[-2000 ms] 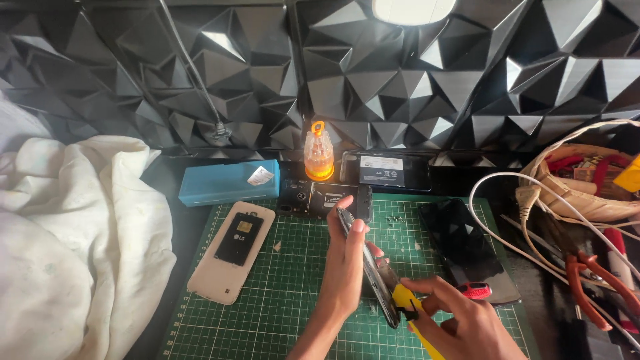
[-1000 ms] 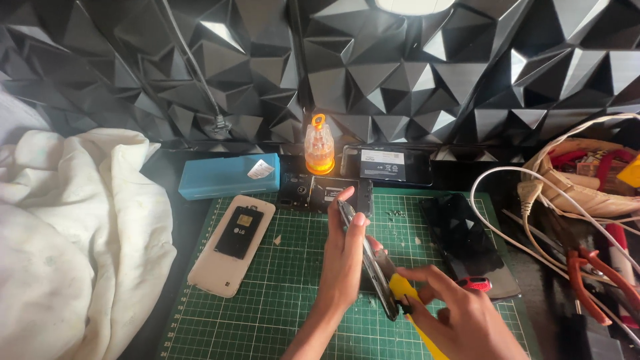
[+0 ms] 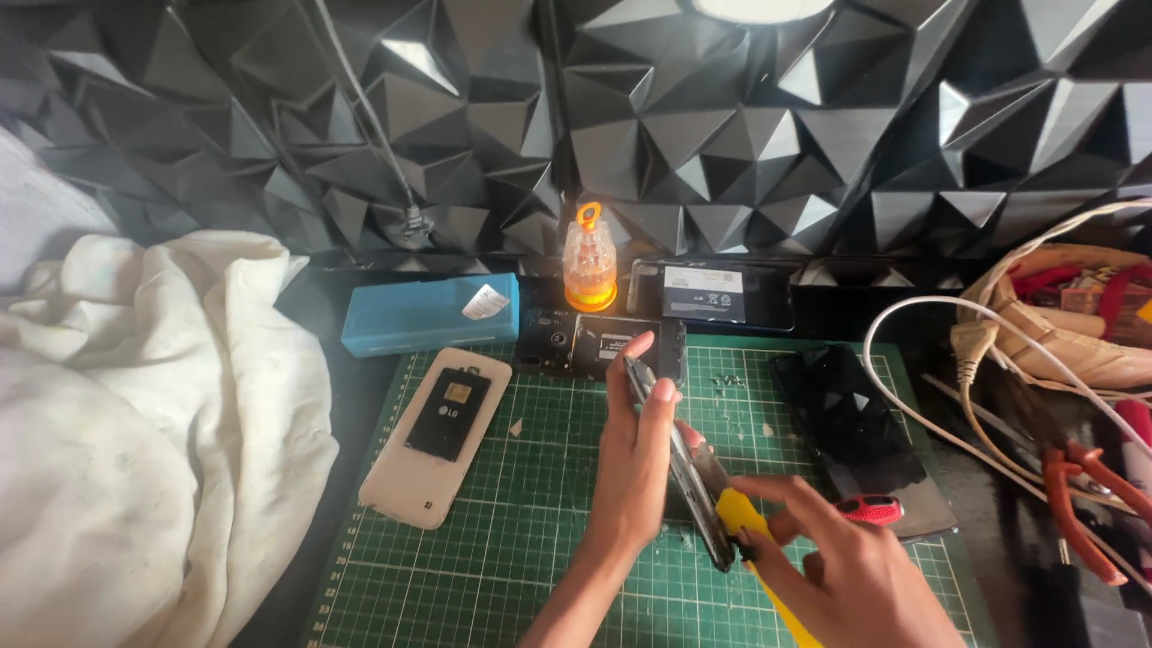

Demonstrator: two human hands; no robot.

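My left hand [image 3: 634, 450] holds a dark phone body [image 3: 688, 477] on edge, tilted, over the green cutting mat [image 3: 504, 576]. On its right side, my right hand [image 3: 837, 558] grips a yellow-handled utility knife [image 3: 765, 567], its blade against or very near the phone's face. A red-handled tool [image 3: 870, 509] lies just beyond my right hand, by a black phone screen [image 3: 855, 423]. At the left of the mat rests a pale phone back cover [image 3: 396, 486] with a black LG battery [image 3: 448, 414] on it. Small screws [image 3: 727, 382] are scattered behind the held phone.
A blue box [image 3: 423, 315], a dark opened phone frame [image 3: 549, 346], a clear bit case with orange parts [image 3: 589, 261] and a phone part with a battery [image 3: 711, 294] line the back. White cloth [image 3: 162, 432] lies left. Right are a white cable [image 3: 909, 310], orange-handled pliers [image 3: 1080, 513] and a wicker basket [image 3: 1035, 328].
The fingers of my right hand have shifted slightly on the yellow knife. My left hand keeps the phone body in nearly the same place.
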